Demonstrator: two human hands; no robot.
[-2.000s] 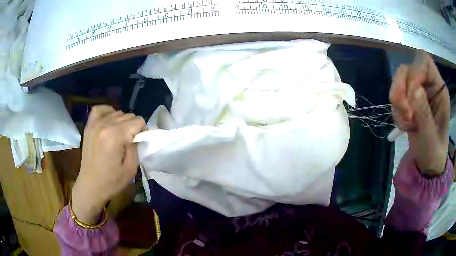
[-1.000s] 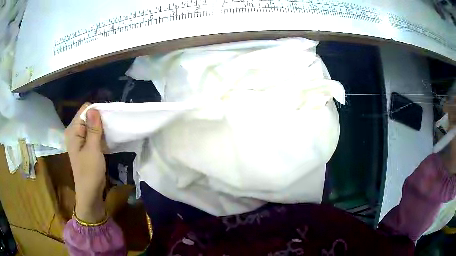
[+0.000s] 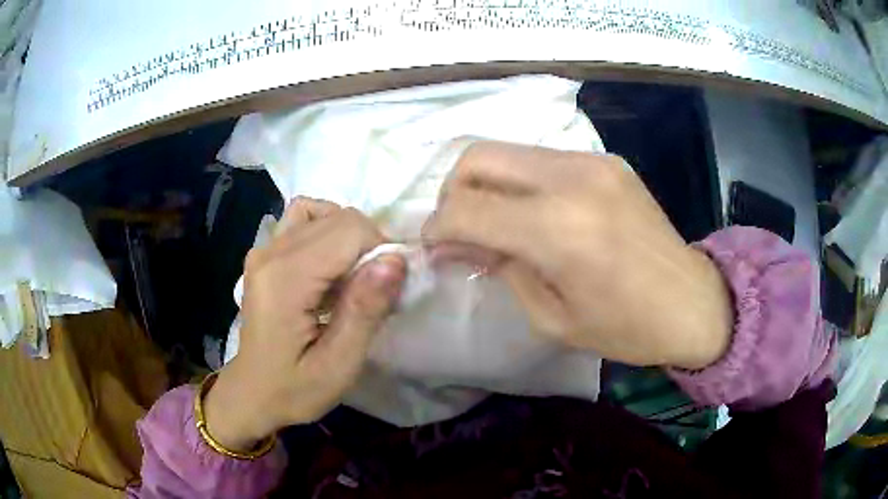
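Note:
A large white cloth [image 3: 458, 341] lies on my lap below the table edge. My left hand [image 3: 326, 292] pinches a folded edge of the cloth between thumb and fingers near the middle. My right hand [image 3: 574, 244] is right beside it, its fingers curled down at the same edge, partly blurred. A small shiny pale spot shows under the right fingers; I cannot tell what it is. The right fingertips are partly hidden, so I cannot tell what they hold.
The white table [image 3: 389, 44] with printed ruler markings crosses the top. A black phone [image 3: 761, 212] lies on a pale surface at right. Brown cardboard [image 3: 92, 390] is at lower left, with white cloth [image 3: 58, 258] above it. More white cloth [image 3: 862, 380] hangs at far right.
My right hand has come from the far right, where fine threads stretched to it, to the middle of the cloth. My left hand has moved right, bringing the cloth edge inward. The stretched threads no longer show.

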